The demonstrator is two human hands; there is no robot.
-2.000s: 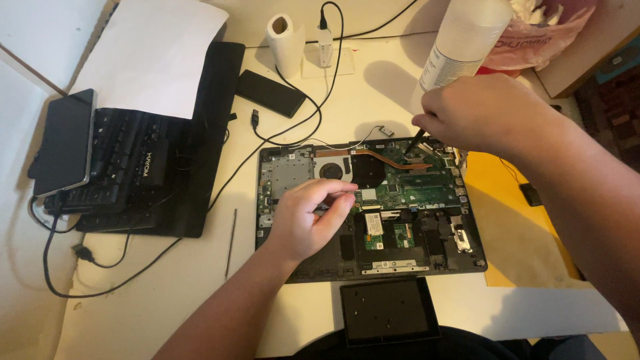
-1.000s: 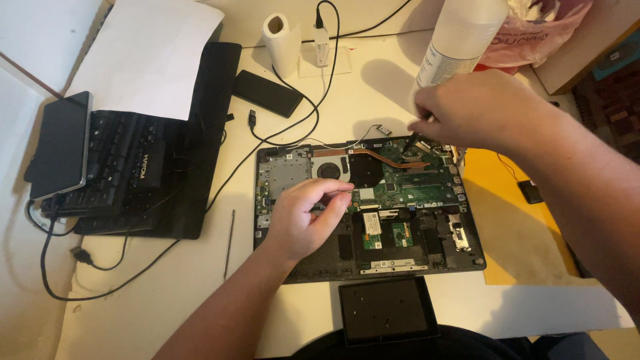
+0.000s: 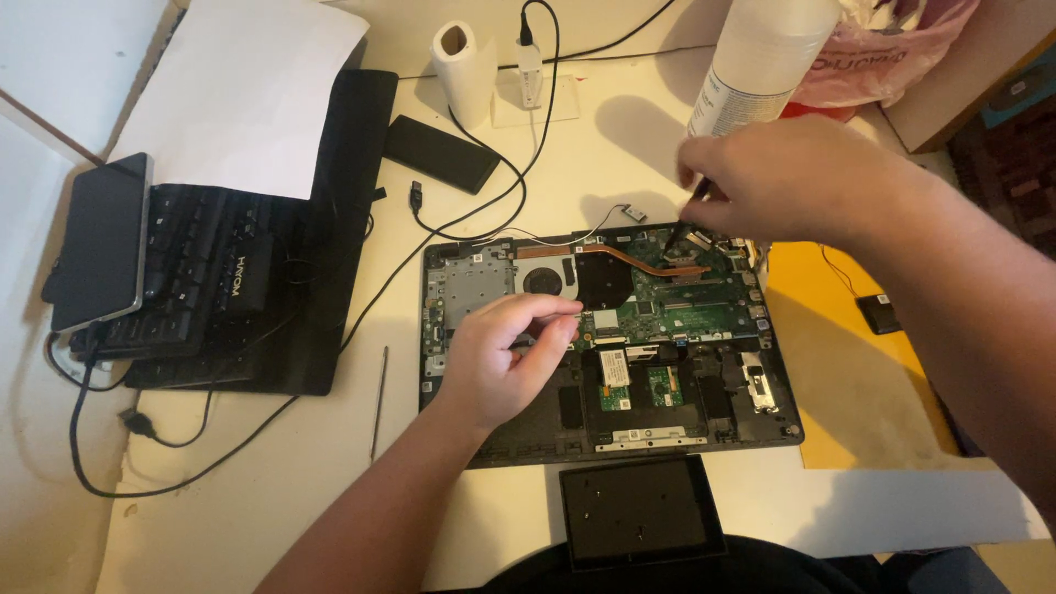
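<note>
An opened laptop base [image 3: 511, 429] lies on the table with its green motherboard [image 3: 709, 318], a round fan [image 3: 542, 282] and a copper heat pipe [image 3: 627, 257] exposed. My right hand [image 3: 767, 177] grips a slim dark tool [image 3: 686, 216], whose tip points down at the board's upper part, near the heat pipe's end. Whether the tip touches the board I cannot tell. Over the middle left of the base is my left hand [image 3: 516, 351], thumb and forefinger brought close together near the fan; whether something small is between them cannot be seen.
A black tray [image 3: 643, 511] with several tiny screws sits at the near edge. A thin metal rod [image 3: 379, 404] lies left of the laptop. Behind stand a paper roll [image 3: 464, 74] and a large white bottle [image 3: 759, 66]. Cables, a keyboard [image 3: 198, 272] and a phone [image 3: 103, 239] are at left.
</note>
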